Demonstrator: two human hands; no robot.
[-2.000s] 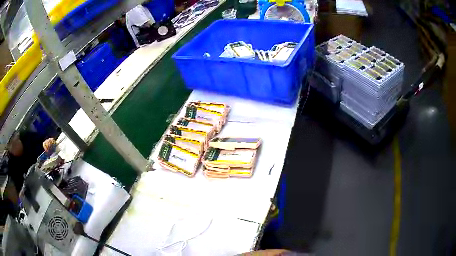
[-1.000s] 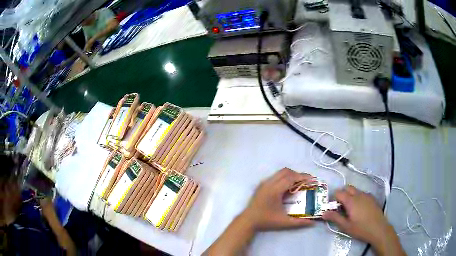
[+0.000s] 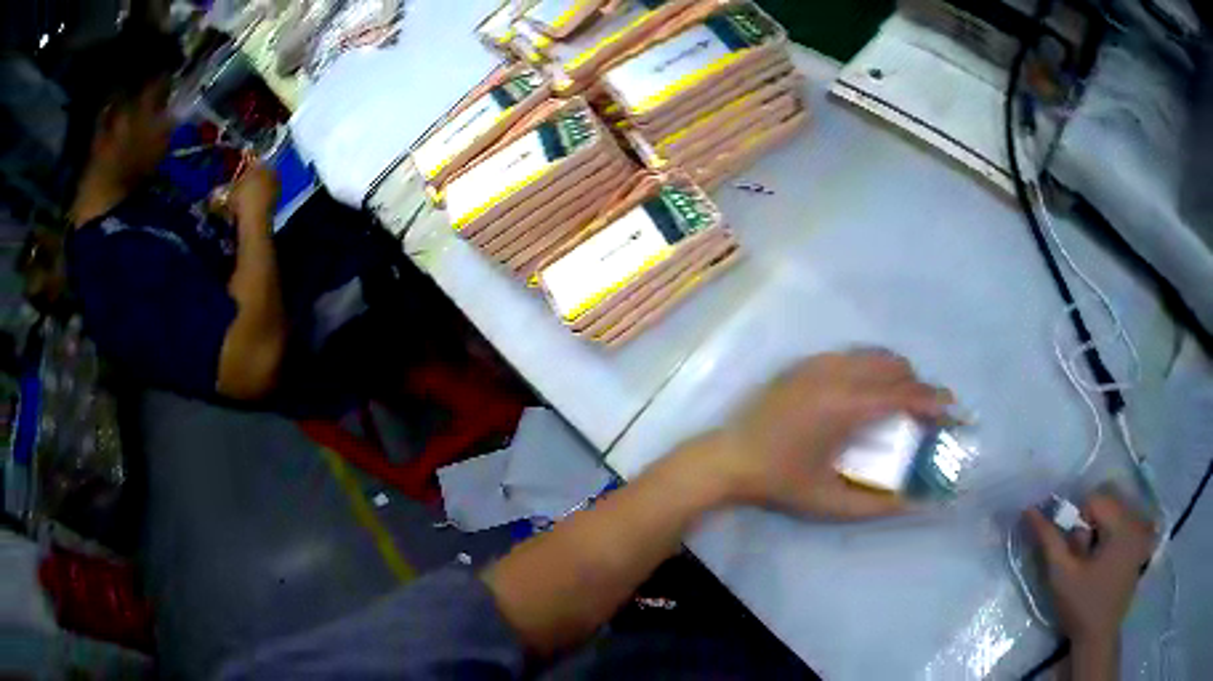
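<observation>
My left hand (image 3: pixel 831 432) is shut on a power bank unit (image 3: pixel 885 456) above the bench. The unit's white face and dark green end show, blurred; the palm and fingers cover the rest. My right hand (image 3: pixel 1097 552) is to the right of the unit, apart from it, and pinches a small white USB plug (image 3: pixel 1067 515). The thin white USB cable (image 3: pixel 1018 572) hangs in a loop beside the right hand. Piles of power bank units (image 3: pixel 625 273) with copper-pink rims and green ends stand on the bench at upper centre.
The white bench (image 3: pixel 798 306) has its front edge running diagonally down to the right. A thick black cable (image 3: pixel 1051 266) crosses at the right, near a pale instrument base (image 3: pixel 931 113). A seated person (image 3: pixel 160 293) is at the left, near a red stool (image 3: pixel 452 426).
The view has swung left, from the instruments towards the piles and the seated person. The plug in my right hand, at the unit's end a second ago, is now apart from it.
</observation>
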